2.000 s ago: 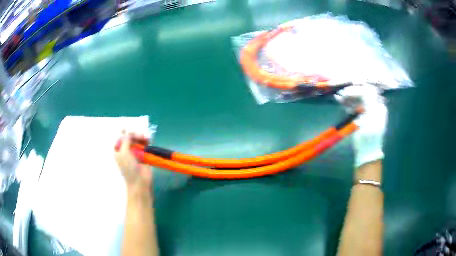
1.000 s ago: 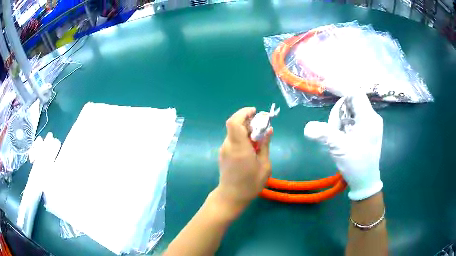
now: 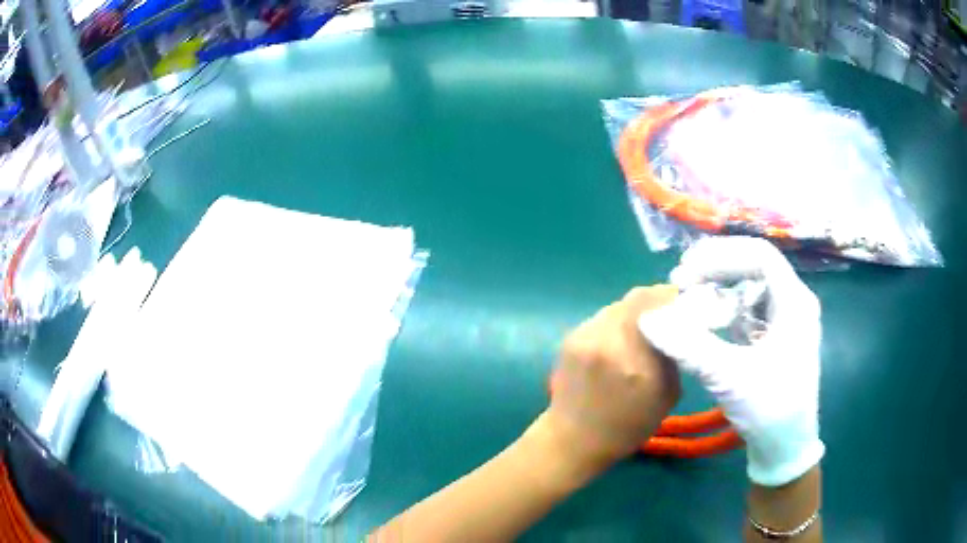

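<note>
Two orange cables show as a short curved stretch below my hands; the rest is hidden by the hands. My left hand, bare, is closed around the cable ends and touches my right hand. My right hand, in a white knit glove, is curled around the other cable ends, with pale and silvery end parts showing between thumb and fingers. A clear plastic bag with a coiled orange cable inside lies just beyond my right hand.
A stack of clear bags with a white sheet on top lies at the left. A white roll is beside it. A small round fan and a wire rack with crinkled plastic stand at the far left. Orange cables show at the lower left corner.
My left hand has moved right with its cable ends, from over the white sheet to against my right hand. The cables, earlier stretched wide, are now bent together into a loop.
</note>
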